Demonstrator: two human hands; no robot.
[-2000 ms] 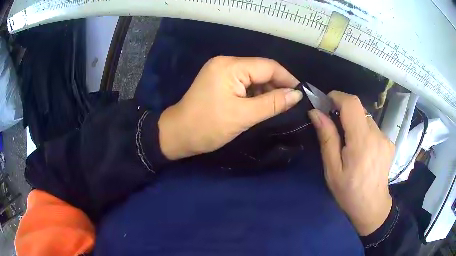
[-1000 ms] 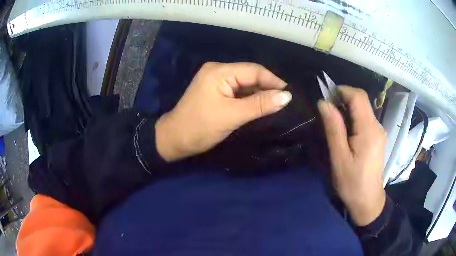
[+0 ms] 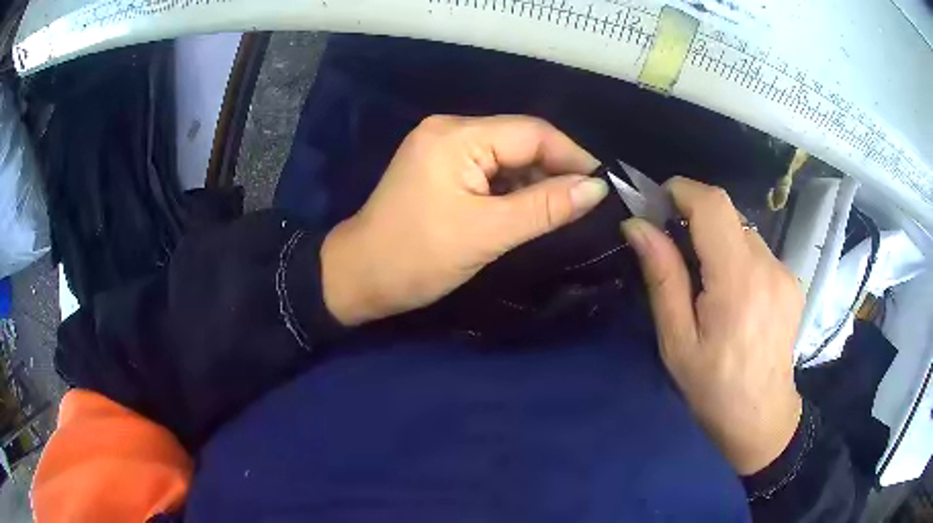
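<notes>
A black garment piece [image 3: 542,276] with a thin pale stitch line and a few loose pale threads lies over my lap. My left hand [image 3: 440,220] pinches a bit of its edge between thumb and index finger. My right hand [image 3: 726,306] holds small silvery thread snips [image 3: 641,196] between thumb and fingers. The two blades are a little apart and point up and left, with the tips at the cloth beside my left fingertips. The cloth blends with the dark surroundings, so its outline is hard to tell.
The white table edge with a ruler tape [image 3: 512,22] and a yellowish tape piece [image 3: 670,51] crosses the top. Dark cloth strips [image 3: 113,153] hang at the left. Dark blue lap cloth [image 3: 460,439] lies below, orange cloth [image 3: 107,460] at lower left. White parts and a dark cable stand at the right.
One second ago the snips were apart from my left hand; my right hand has moved left and brought them to the pinched cloth. My left hand has shifted slightly up and right.
</notes>
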